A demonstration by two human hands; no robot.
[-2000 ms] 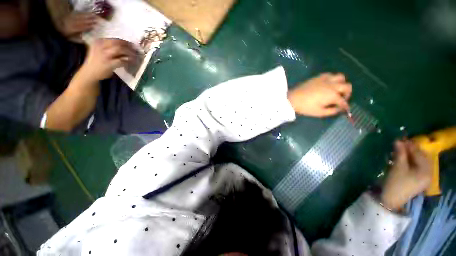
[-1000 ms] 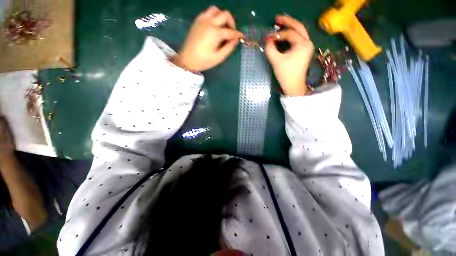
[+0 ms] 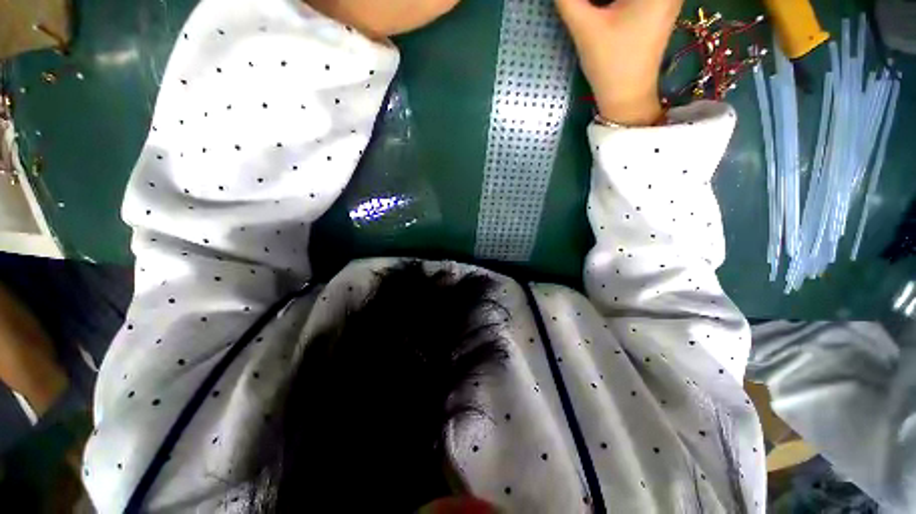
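Observation:
The perforated grey-silver strip point(image 3: 517, 151) lies lengthwise in front of me, its upper end cut off by the top edge. My left hand point(image 3: 387, 12) is at the top edge, left of the strip; only its lower part and wrist show. My right hand point(image 3: 628, 45) is at the top edge, just right of the strip, its fingertips out of the picture. What either hand holds is hidden. A pile of small parts with red leads point(image 3: 718, 55) lies right of my right hand.
Bluish-white glue sticks point(image 3: 839, 151) lie fanned at right, below the yellow glue gun point(image 3: 793, 25). Shiny clear film point(image 3: 387, 191) lies left of the strip. A brown board point(image 3: 30, 25) and a white tray point(image 3: 30, 221) are at left. Another person's arm point(image 3: 30, 351) shows lower left and a sleeve point(image 3: 834, 371) lower right.
The view has turned and shifted, so the strip and glue sticks now sit differently in the picture. Both hands, fully visible a second ago at the strip's upper end, are now cut off by the top edge.

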